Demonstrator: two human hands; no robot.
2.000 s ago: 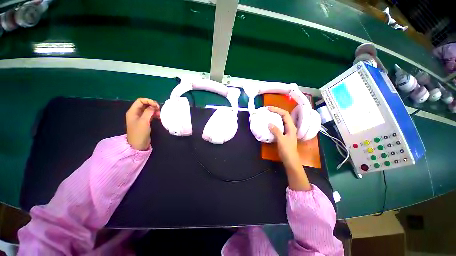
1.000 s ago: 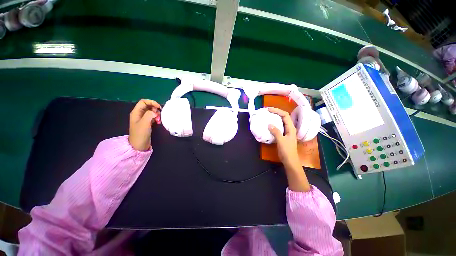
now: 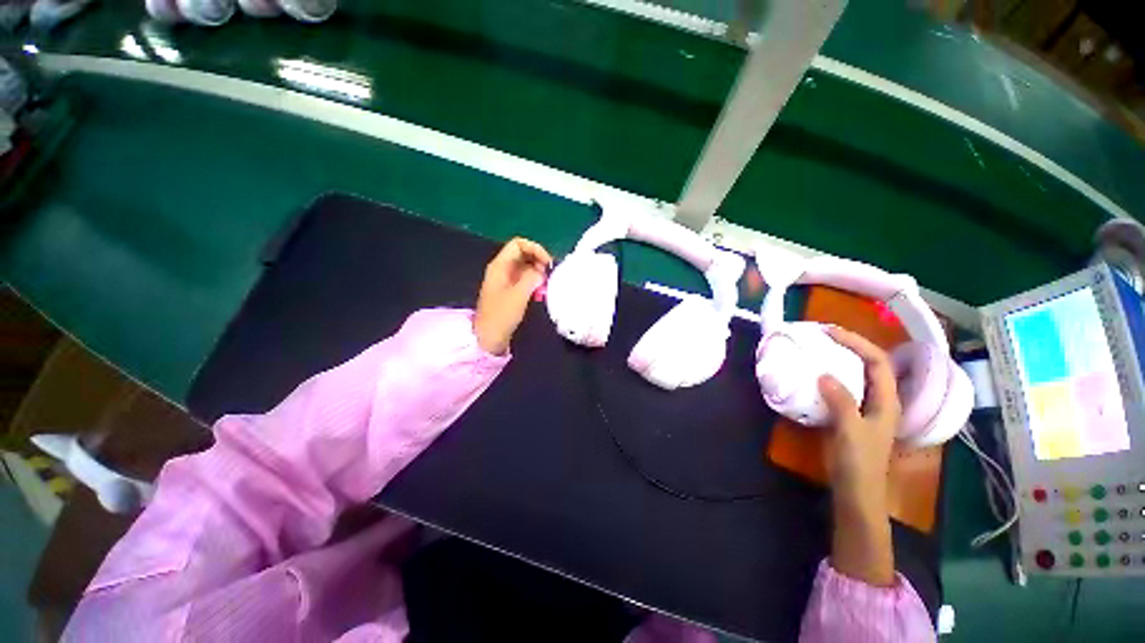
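Observation:
Two pink and white headphones lie side by side on a black mat. My left hand is at the outer side of the left headset's left cup, fingers bent around a small red or pink thing too small to name. My right hand holds the left cup of the right headset, thumb and fingers on its shell. The right headset's other cup rests over an orange pad. A thin black cord lies on the mat below the headphones.
A tester with a bright coloured screen and buttons stands at the right, white leads beside it. A metal post rises behind the mat. More headphones are on the green line at top left. A white headset lies at lower left.
The view has turned left, so the mat, headphones and tester sit further right and tilted. The tester's screen shows more colours. Both hands keep their places at the headphones.

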